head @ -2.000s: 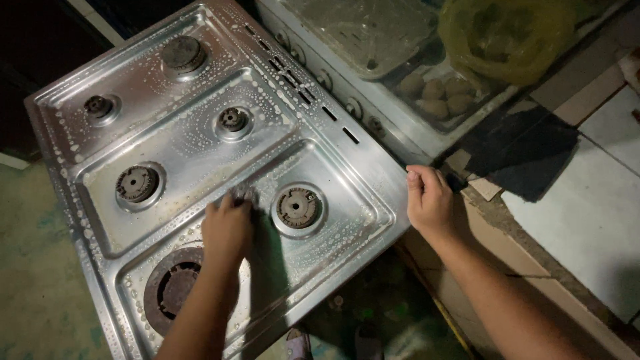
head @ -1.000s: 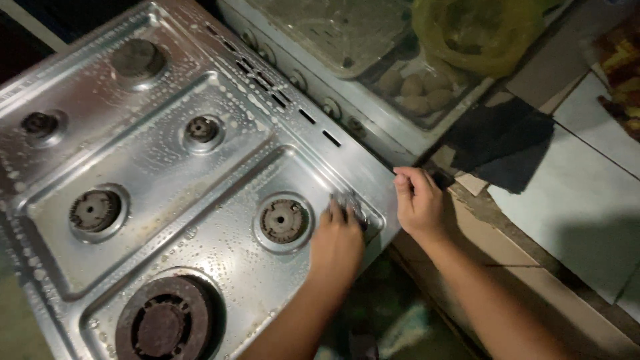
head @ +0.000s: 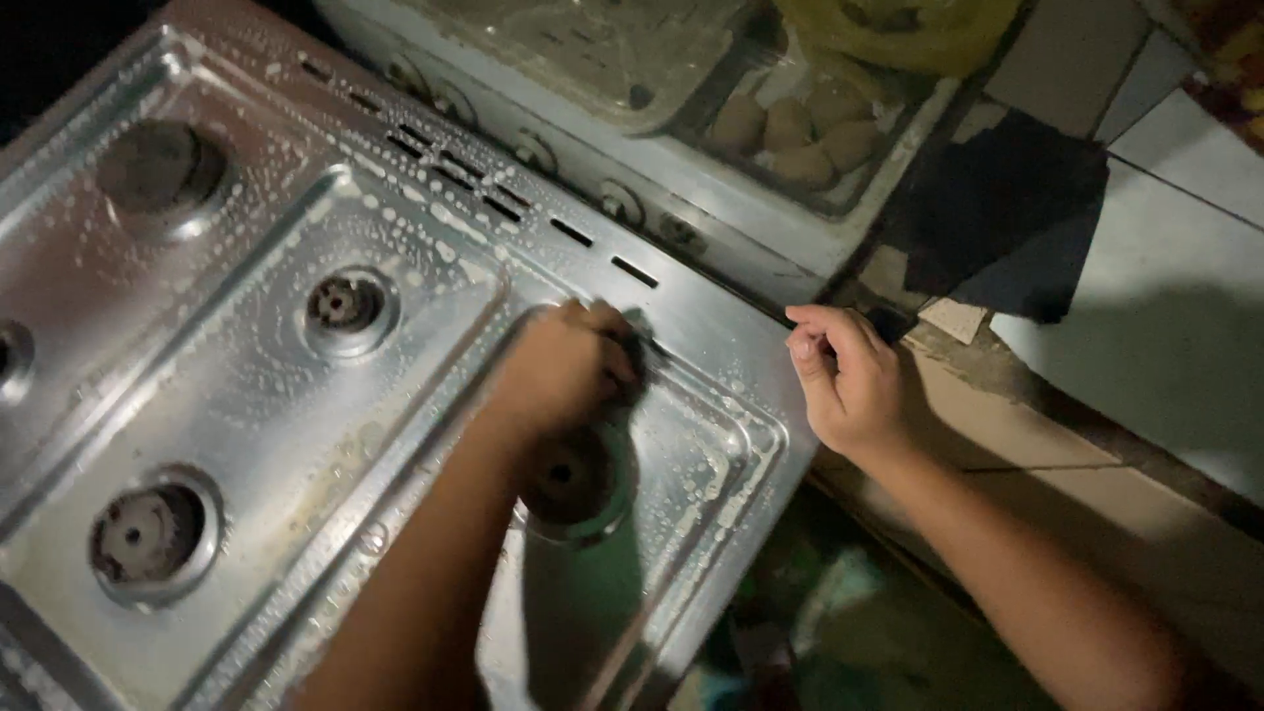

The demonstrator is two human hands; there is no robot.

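Observation:
A stainless steel gas cooktop point(head: 632, 341) with several burners fills the left side, its surface spotted with suds. My left hand point(head: 573, 365) is curled over a small dark scrubbing pad point(head: 637, 341), pressed on the steel just above the nearest burner point(head: 568, 474). My right hand point(head: 844, 375) rests at the cooktop's right corner, its fingers curled and the thumb near them; whether it grips the edge is hard to tell. A smaller burner point(head: 346, 301) and a larger one point(head: 153, 533) lie to the left of my left hand.
Behind the cooktop stands a white stove point(head: 839, 237) with knobs, bearing a tray point(head: 612, 59), several round brown items point(head: 805, 138) and a yellow plastic bag point(head: 908, 35). A dark cloth point(head: 1017, 217) lies at right, beside pale tiles point(head: 1175, 326).
My left hand has moved from the cooktop's right corner area, left along the back rim of the recessed panel. Two seconds ago it was left of the burner. My right hand stays by the corner.

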